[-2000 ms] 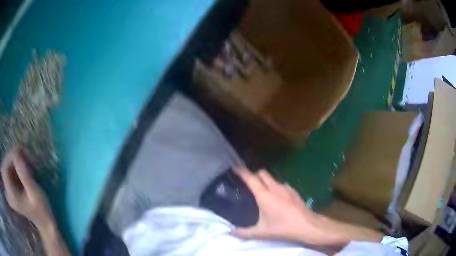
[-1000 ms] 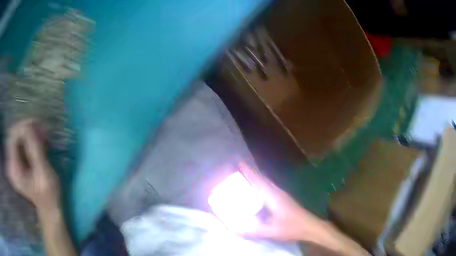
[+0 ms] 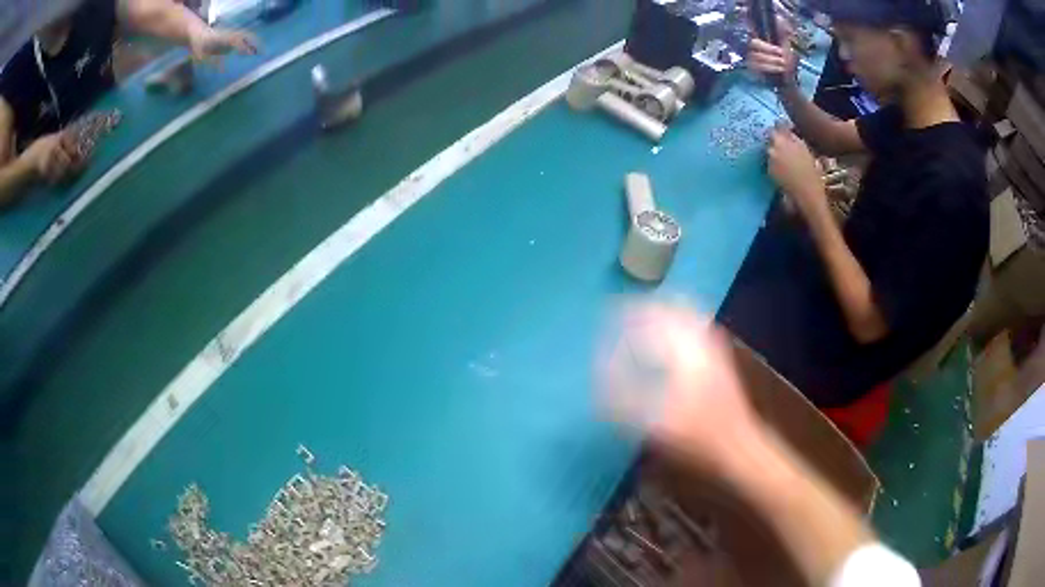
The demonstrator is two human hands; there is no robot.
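My right hand (image 3: 670, 367) reaches in from the lower right over the table's near edge. It is strongly blurred, and whether it holds anything cannot be told. My left hand is not in view. A beige fan or dryer body (image 3: 651, 247) lies on the blue-green table just beyond my right hand, its handle pointing away. A loose pile of small beige clips (image 3: 309, 527) lies on the table at the lower left.
A clear plastic bag (image 3: 80, 556) is at the lower left corner. Several beige bodies (image 3: 630, 92) lie at the far end beside a black block (image 3: 662, 37). A seated person (image 3: 905, 218) works at right, another (image 3: 57, 80) across the belt (image 3: 275, 161). An open cardboard box (image 3: 791, 430) stands below the edge.
The view has swung up from my lap to the table and line. My right hand has moved from the lap, where it held a round thing, out over the table. My left hand has left the view.
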